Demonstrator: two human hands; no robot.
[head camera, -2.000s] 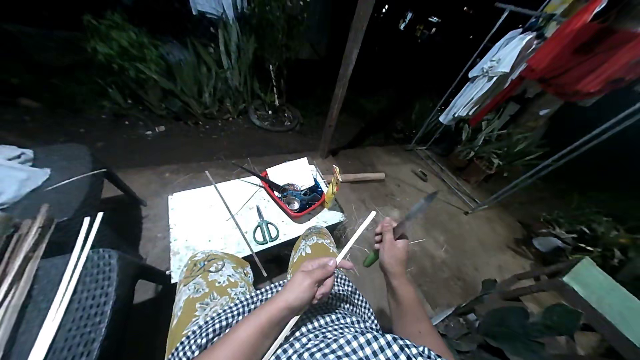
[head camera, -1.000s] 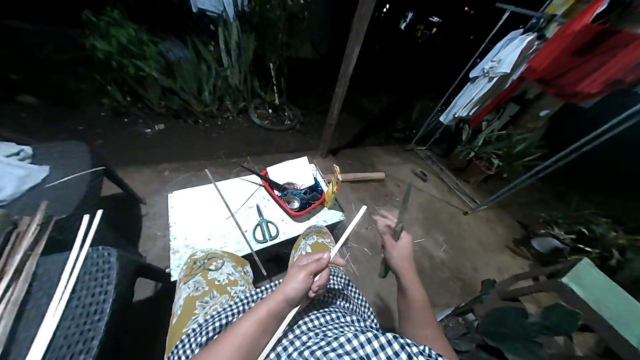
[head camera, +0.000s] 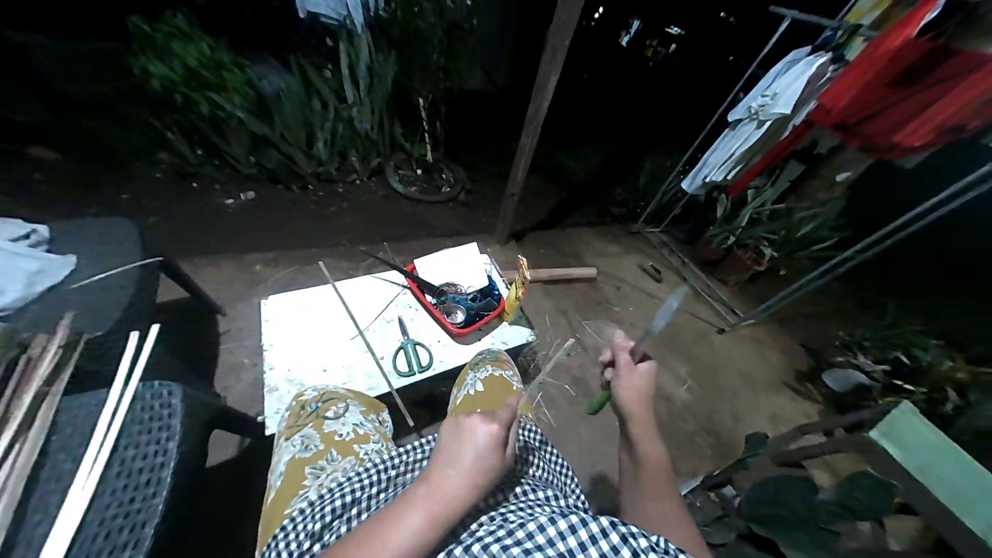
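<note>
My left hand (head camera: 479, 440) is closed around a thin pale wooden strip (head camera: 554, 360), whose blurred end sticks out up and to the right over my knee. To its right, my right hand (head camera: 629, 373) grips a knife (head camera: 665, 314) by its green-ended handle, the blade pointing up and right, apart from the strip. Beyond my knees, green-handled scissors (head camera: 412, 358) lie on a low white table (head camera: 310, 341). A long thin stick (head camera: 358, 329) crosses the same table. At its far right corner sits a red plastic basket (head camera: 465, 329) holding tools, a roll of wire and a white sheet.
Several split strips (head camera: 108, 442) lean on a dark woven chair (head camera: 155, 465) at left. Past the basket a wooden handle (head camera: 562, 274) lies near a yellow packet (head camera: 514, 293). Shavings litter the ground. A wooden post (head camera: 535, 116), a clothes rack (head camera: 860, 244) and a green-topped board (head camera: 938, 457) stand around.
My left hand has turned, and the strip's end now points lower and further right. The knife, more upright a second ago, now slants up to the right in my right hand.
</note>
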